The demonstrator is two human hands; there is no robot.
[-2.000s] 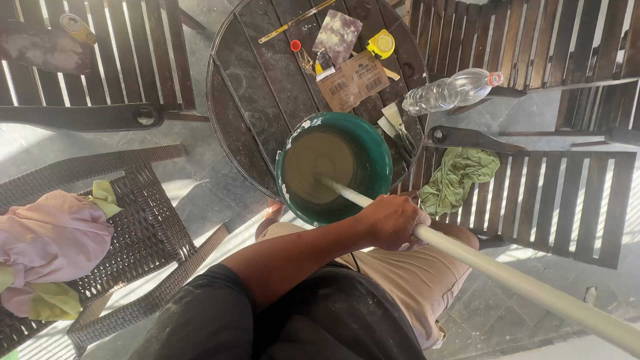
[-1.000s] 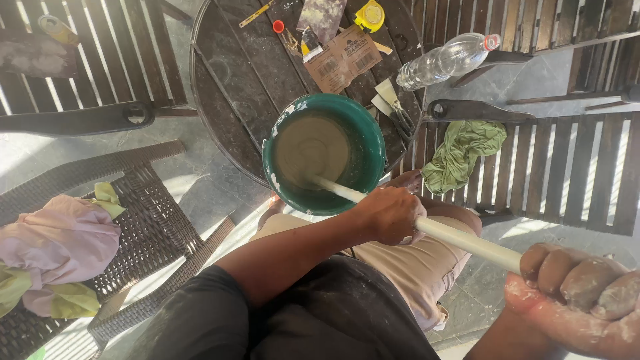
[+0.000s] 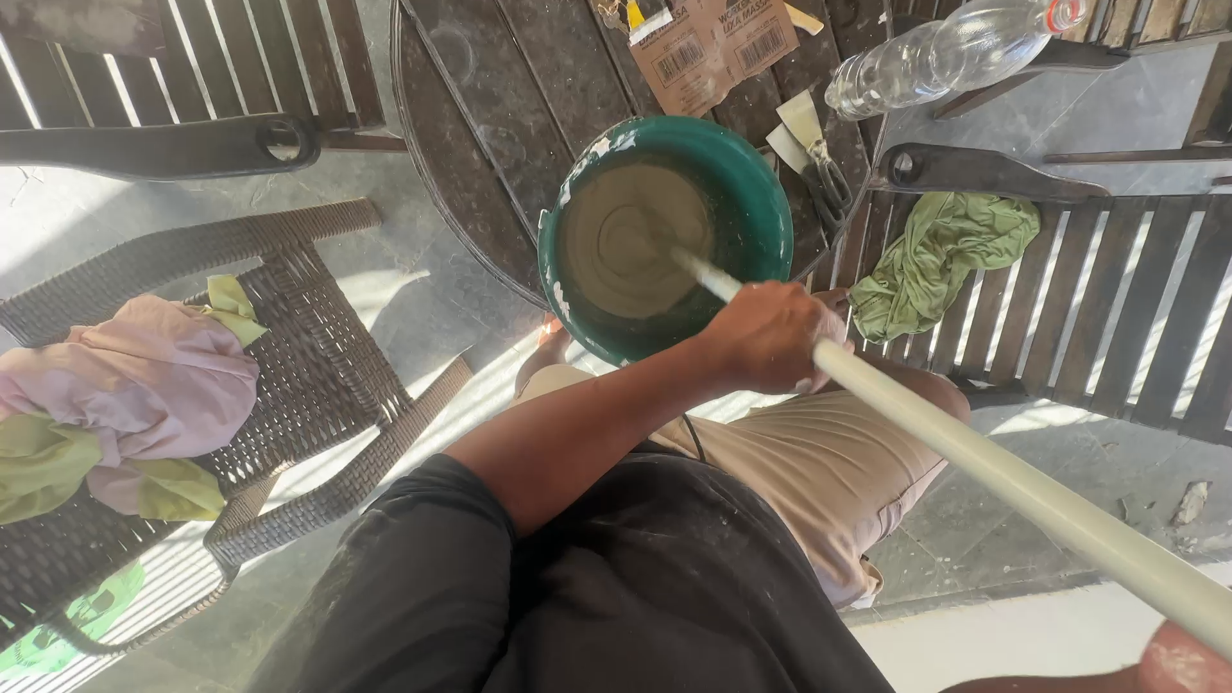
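Observation:
A green plastic bucket (image 3: 760,202) holds wet grey-brown mix (image 3: 616,231), with swirl rings on its surface. One end of a long pale pole (image 3: 972,462) dips into this mix, slanting down from the lower right. My left hand (image 3: 775,337) is closed around the pole just outside the bucket's near rim. At the lower right corner, part of my right hand (image 3: 1189,659) shows against the pole; the frame edge cuts off its fingers. Two scrapers or putty knives (image 3: 813,144) lie right of the bucket on the round dark wooden table (image 3: 481,144).
Torn brown cardboard (image 3: 707,58) lies on the table behind the bucket. A clear plastic bottle (image 3: 943,63) is at the upper right. A green cloth (image 3: 948,260) rests on a slatted wooden chair (image 3: 1107,298). Pink cloth (image 3: 154,375) lies on a woven chair (image 3: 308,327) at left.
My right hand, outside the frame two seconds ago, showed its curled fingers on the pole one second ago. It has since moved toward the lower right corner.

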